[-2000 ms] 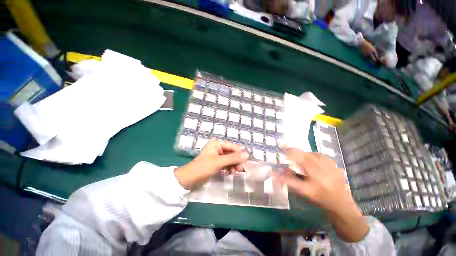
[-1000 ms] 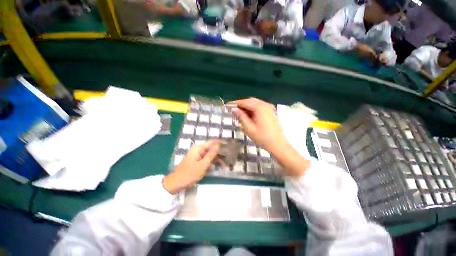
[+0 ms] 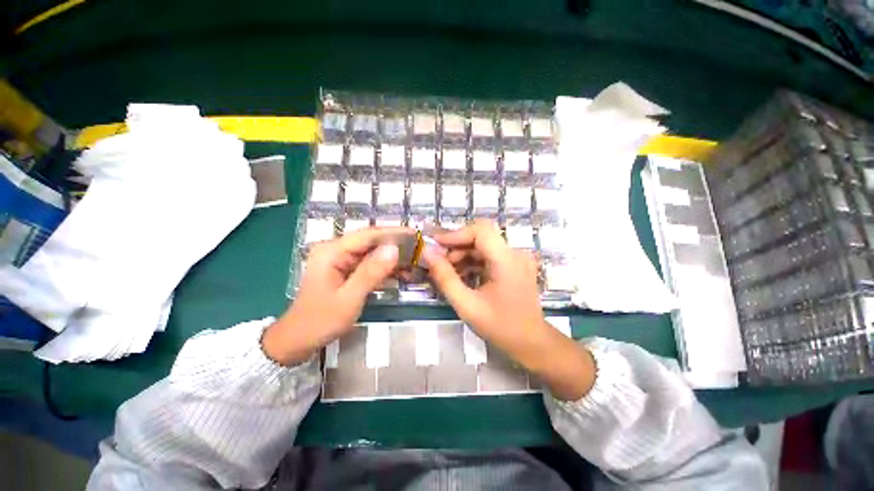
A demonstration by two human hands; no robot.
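A small flat grey part with a yellow-orange edge, like a pouch cell (image 3: 408,250), is held between both hands over the front rows of the clear blister tray (image 3: 299,251). My left hand (image 3: 337,283) grips it with thumb and fingers from the left. My right hand (image 3: 494,283) has its fingertips on the yellow edge from the right. The tray pockets show white or silvery parts in rows; my hands hide some front pockets. The release liner sheet (image 3: 402,360) with grey rectangles and white tabs lies in front of the tray, partly under my right wrist.
A white paper pile (image 3: 158,206) lies at left, with a single grey pad (image 3: 271,180) beside it. More white paper (image 3: 604,221) lies along the tray's right edge. Spare pad sheets (image 3: 695,259) and a tall tray stack (image 3: 800,249) stand at right. A blue box (image 3: 29,216) is far left.
The view has tilted down. My right hand has come down from the tray's back, and both hands now meet on the small part. The front liner sheet shows several grey rectangles where it looked mostly white.
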